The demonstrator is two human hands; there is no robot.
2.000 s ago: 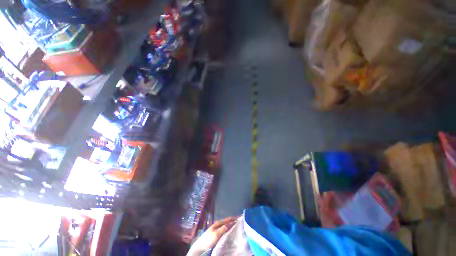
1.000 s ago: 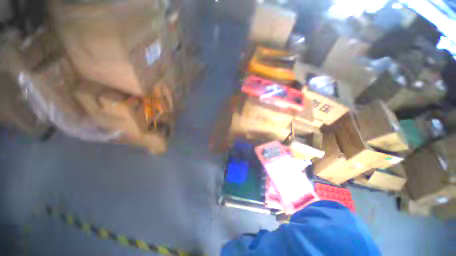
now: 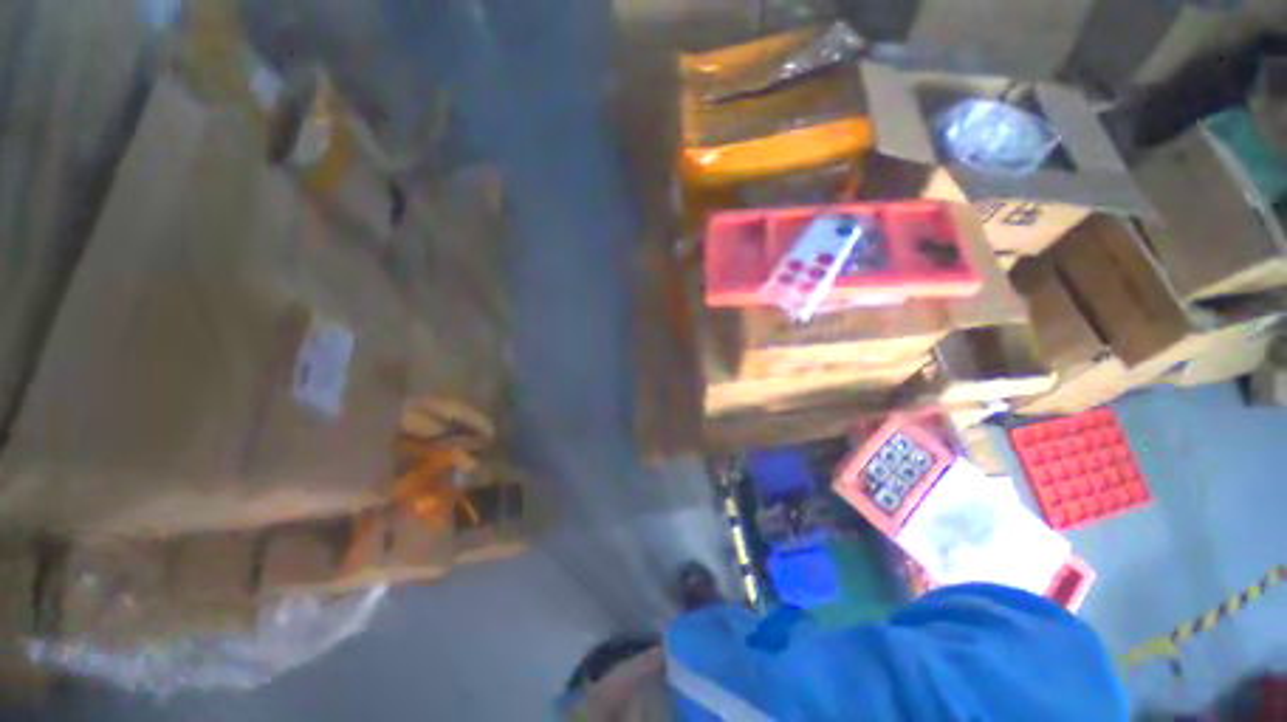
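Neither hand shows clearly; a blue sleeve (image 3: 903, 656) fills the bottom, and no hand is seen at its end. A blurred beige and dark shape lies at the bottom edge beside it. Just beyond the sleeve, a red tray (image 3: 850, 480) holds several dark, square-framed units in its cells. A white sheet (image 3: 981, 533) lies across the red trays, on a cart. A red compartment tray (image 3: 734, 265) sits higher up on a carton, with a white card with red spots (image 3: 812, 268) across it.
Blue bins (image 3: 802, 571) stand left of the red trays on the cart. A red grid tray (image 3: 1081, 467) lies on the floor at right. Open cartons (image 3: 1115, 289) are stacked behind. Large wrapped cartons (image 3: 184, 339) stand at left. Yellow-black tape (image 3: 1225, 609) marks the floor at lower right.
The view has swung from the bench to the cartons and moved closer to them. The hand seen at the bottom two seconds ago no longer shows clearly. The white sheet and red trays appear larger.
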